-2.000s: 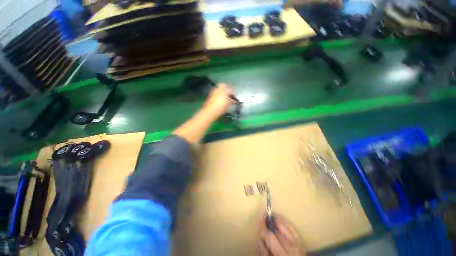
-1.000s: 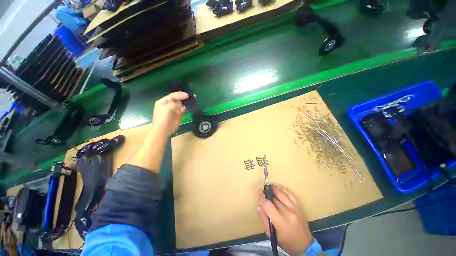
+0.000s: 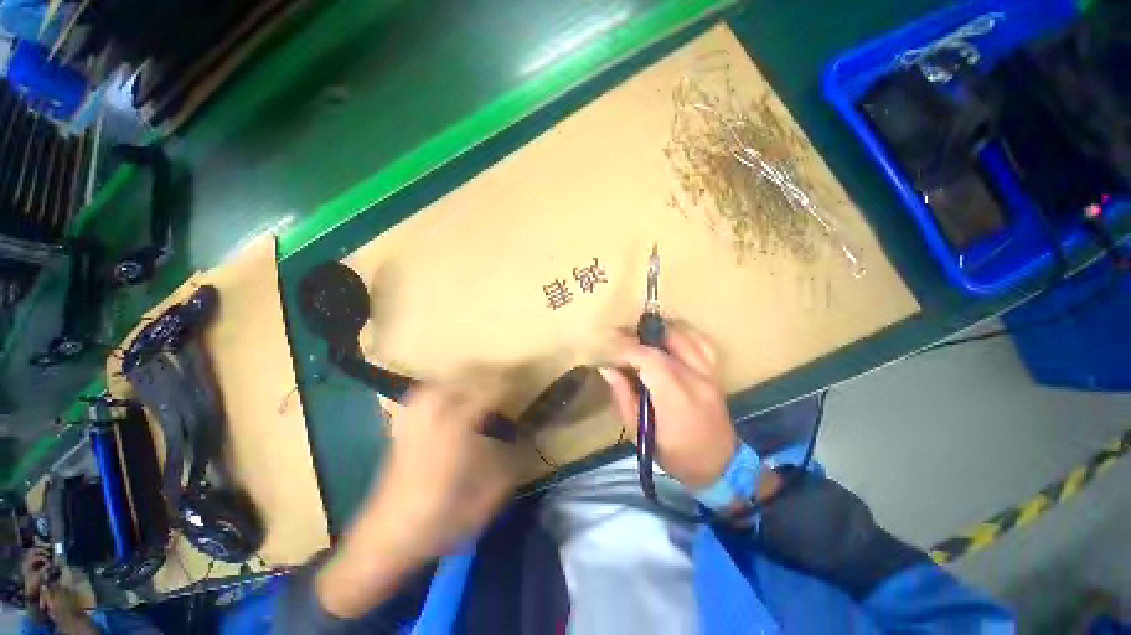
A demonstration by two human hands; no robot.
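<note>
A black headphone [image 3: 337,305] lies across the left part of the tan cardboard sheet [image 3: 496,267], one round cup at its upper left end. My left hand [image 3: 440,465], blurred, is closed over its headband. The other end of the headphone, also blurred, reaches toward my right hand. My right hand [image 3: 670,403] holds a black pen-like tool [image 3: 651,325], likely a soldering iron, with its silver tip pointing up and away over the sheet. A dark cord runs down from the tool. The tip is apart from the headphone.
Tiny brown bits with thin silver strands [image 3: 775,180] lie at the sheet's upper right. A blue bin [image 3: 912,174] with dark items stands at right. Several headphones [image 3: 186,397] lie on the left cardboard. Beyond runs the green conveyor [image 3: 409,75]. Another person's hand [image 3: 44,583] shows at lower left.
My left hand has brought the headphone from the conveyor edge down onto the sheet, close to my body. My right hand still holds the tool. The view has tilted down.
</note>
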